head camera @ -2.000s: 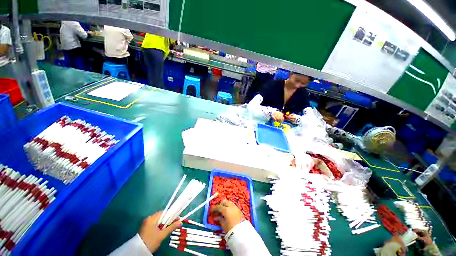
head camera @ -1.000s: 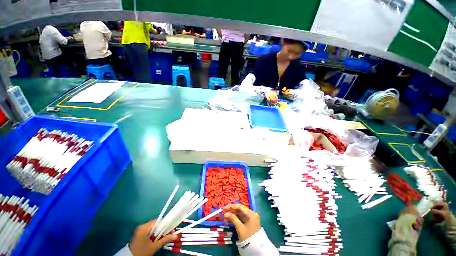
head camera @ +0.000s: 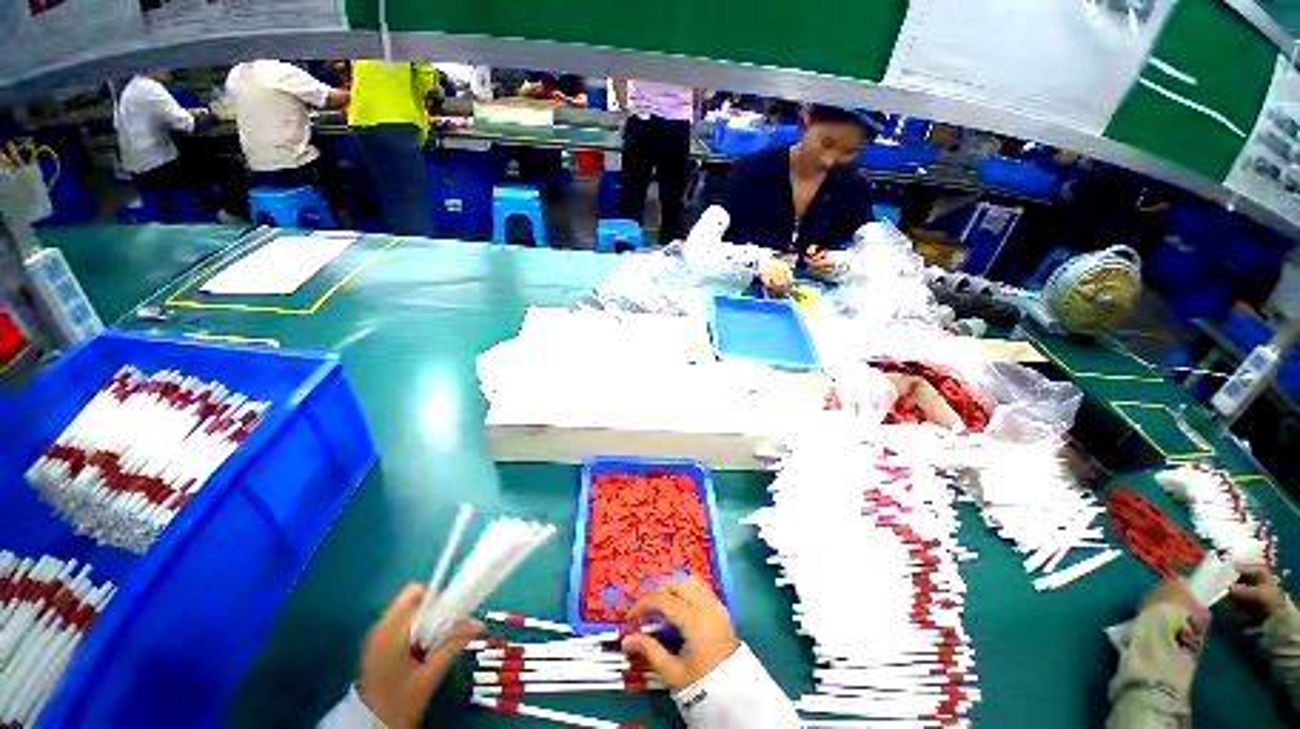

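My left hand [head camera: 406, 658] holds a fanned bunch of slim white tubes [head camera: 482, 570], slightly blurred, at the lower left of centre. My right hand [head camera: 689, 634] is over the near edge of the small blue parts tray [head camera: 582, 548], fingers bent; whether a small piece is between its fingertips cannot be told. The tray holds many small red pieces [head camera: 649, 527]. White tubes with red ends [head camera: 549, 667] lie in a small row on the table between and below my hands, partly covered by my right hand.
A large blue box [head camera: 271, 499] with stacked capped tubes stands left. A long tube pile [head camera: 855, 570] lies right of the tray. A pale carton [head camera: 613, 444] stands behind it. A neighbour's hands [head camera: 1183, 612] work at far right; another person sits opposite.
The single tube that stretched from my left hand to my right fingers is no longer between them. My left hand's bunch has shifted slightly left. The view has swung left and up since the first frame.
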